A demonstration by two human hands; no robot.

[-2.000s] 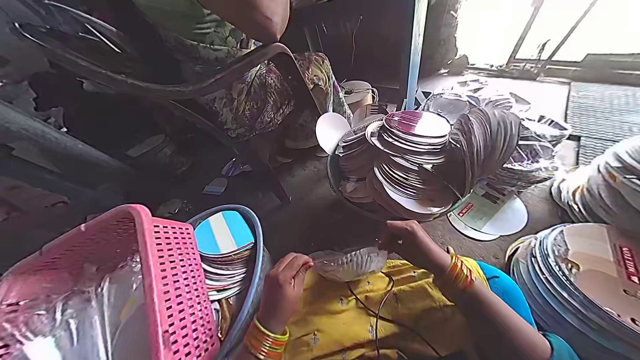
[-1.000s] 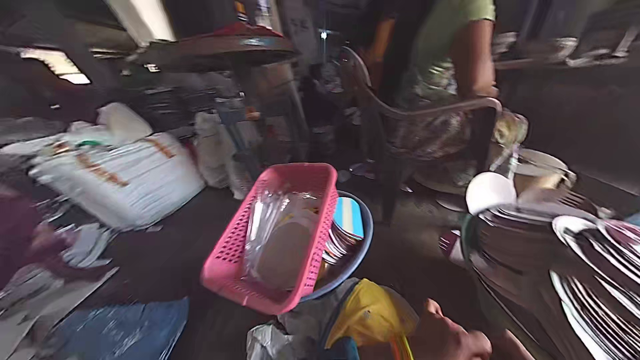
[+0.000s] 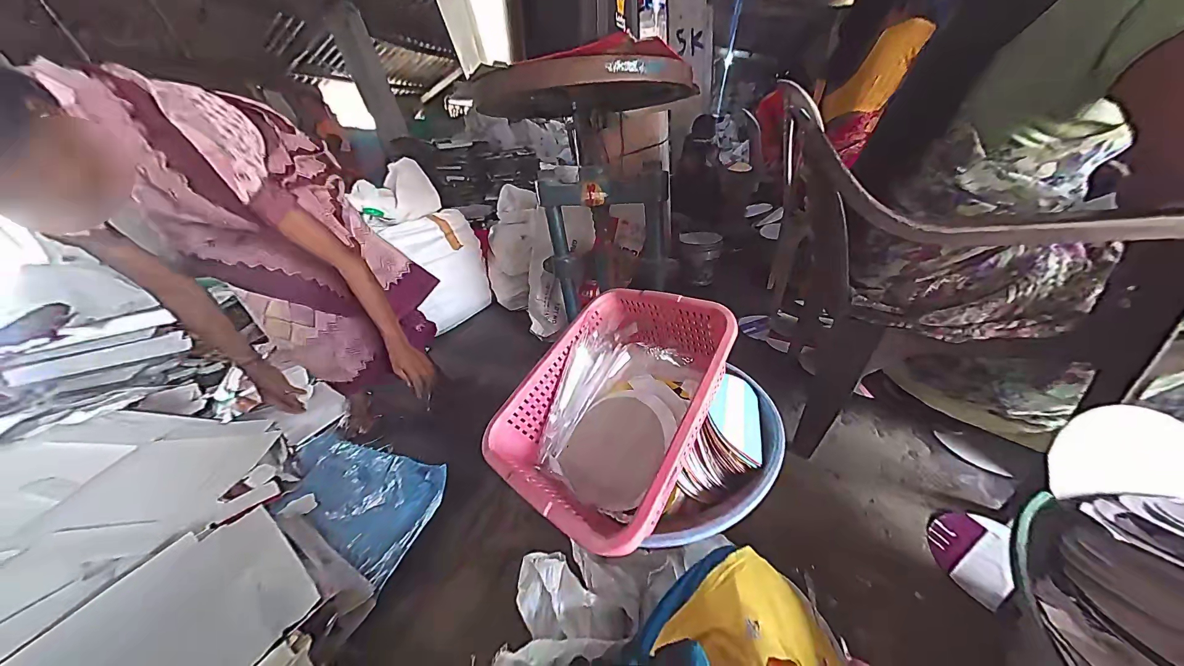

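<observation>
Neither of my hands shows in the present view; at most a sliver of skin is at the bottom edge, too small to read. Yellow and blue cloth [image 3: 754, 615] covers my lap at the bottom. Just ahead, a pink perforated plastic basket [image 3: 495, 444] holds clear plastic bags [image 3: 578, 393] and a round, pale disc [image 3: 615, 453]. It rests tilted against a blue round tub [image 3: 775, 453], which contains stacked printed discs [image 3: 708, 472]. A crumpled whitish plastic sheet [image 3: 578, 592] lies below the basket.
At left a person in pink [image 3: 314, 250] bends over flat cardboard sheets [image 3: 166, 555] and a blue sheet [image 3: 370, 495]. A machine with a round top [image 3: 592, 83] stands behind the basket. At right are a chair [image 3: 934, 227] with a seated person and a tub of discs [image 3: 1091, 573].
The view has swung far left. My two hands, at a clear plastic bag two seconds ago, have left the view. The person in pink now shows much more fully at left.
</observation>
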